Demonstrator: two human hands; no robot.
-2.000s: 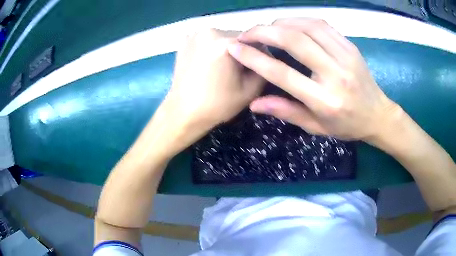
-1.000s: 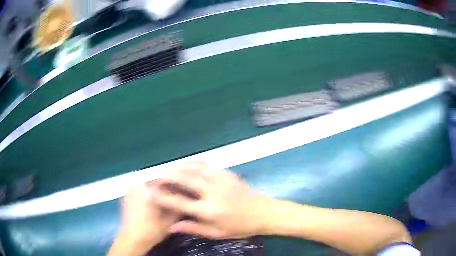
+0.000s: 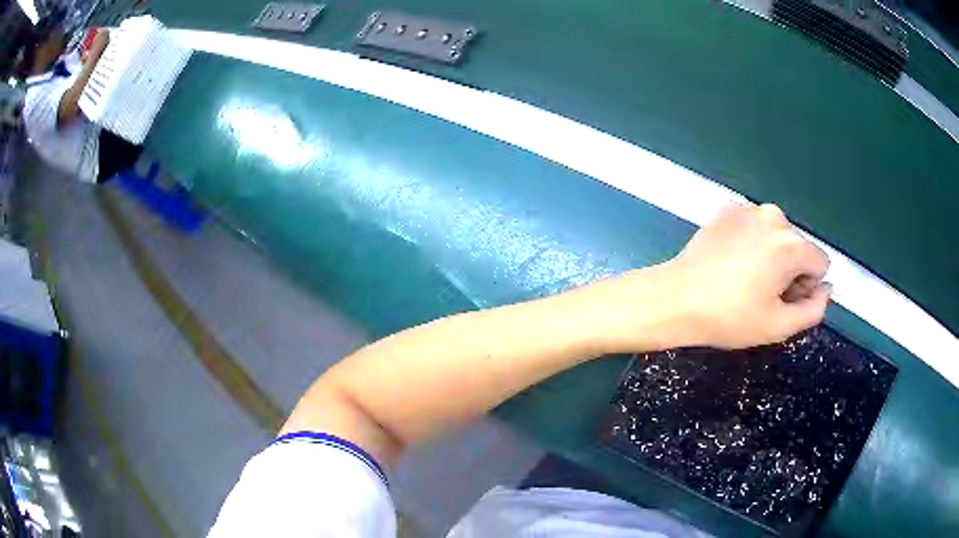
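Observation:
My left hand (image 3: pixel 757 278) is over the far side of the black parts tray (image 3: pixel 620 405), beside the white edge strip. Its fingers are curled in a loose fist with a small gap, and whether anything is inside is hidden. The tray lies on the green near ledge, full of small black rings (image 3: pixel 736 431) that glint white. My right hand is not in view. Two grey fixture plates, a nearer one (image 3: pixel 417 38) and a smaller one (image 3: pixel 288 16), lie on the green belt at the upper left, with round seated parts in a row.
The white edge strip (image 3: pixel 589 158) runs between ledge and belt (image 3: pixel 589 63). A dark stack of fixture plates (image 3: pixel 841 42) stands at the upper right. Another person's arm (image 3: pixel 74 95) is beside a white stack of trays or boxes (image 3: pixel 139 79) at the upper left. Blue bins stand on the floor.
The view has swung left along the line. The hands were together before; now only my left hand shows and my right hand is out of the picture. The tray appears further right.

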